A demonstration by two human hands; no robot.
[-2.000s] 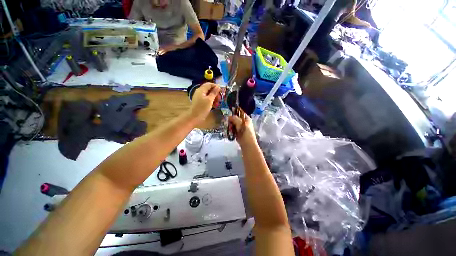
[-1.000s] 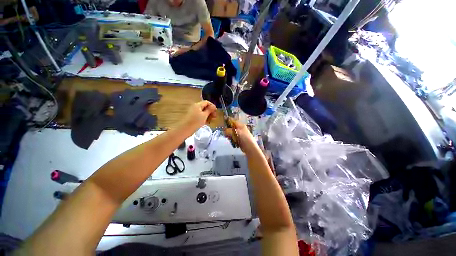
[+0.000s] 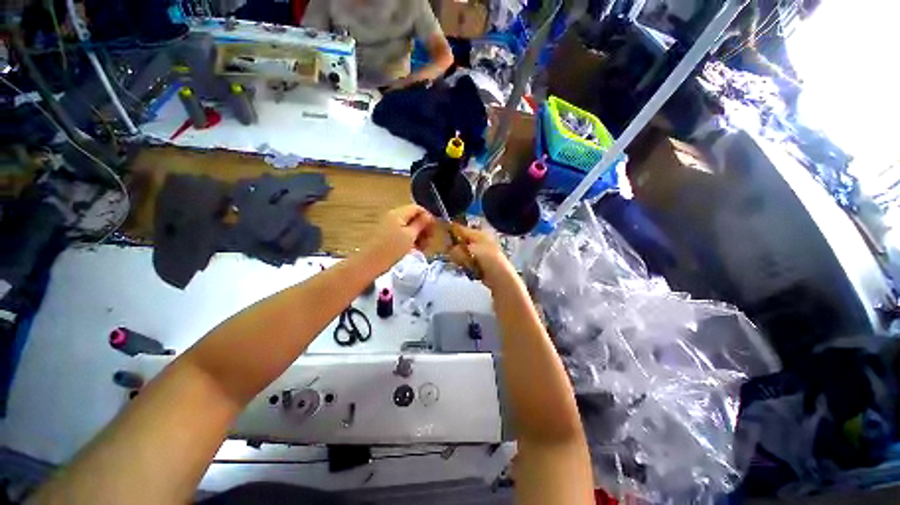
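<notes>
My left hand (image 3: 409,225) is above the brown board behind the machine, its fingertips pinched together; any thread between them is too thin to see. My right hand (image 3: 478,251) is close beside it and holds scissors (image 3: 441,201), blades pointing up and away. Behind the hands, a dark cone with a yellow tip (image 3: 454,150) and one with a pink tip (image 3: 537,170) stand on round black discs. The white machine head (image 3: 375,395) lies below my forearms.
Black-handled shears (image 3: 352,326) and a small pink-topped spool (image 3: 385,303) are behind the machine head. A pink-tipped cone (image 3: 138,341) lies at left. Grey cut pieces (image 3: 187,227) lie on the board. Clear plastic bags (image 3: 651,365) fill the right. A person (image 3: 380,39) sits opposite.
My left hand has come down from beside the yellow-tipped cone. The scissors in my right hand now point up between the hands. The view has shifted, so the scene sits further right.
</notes>
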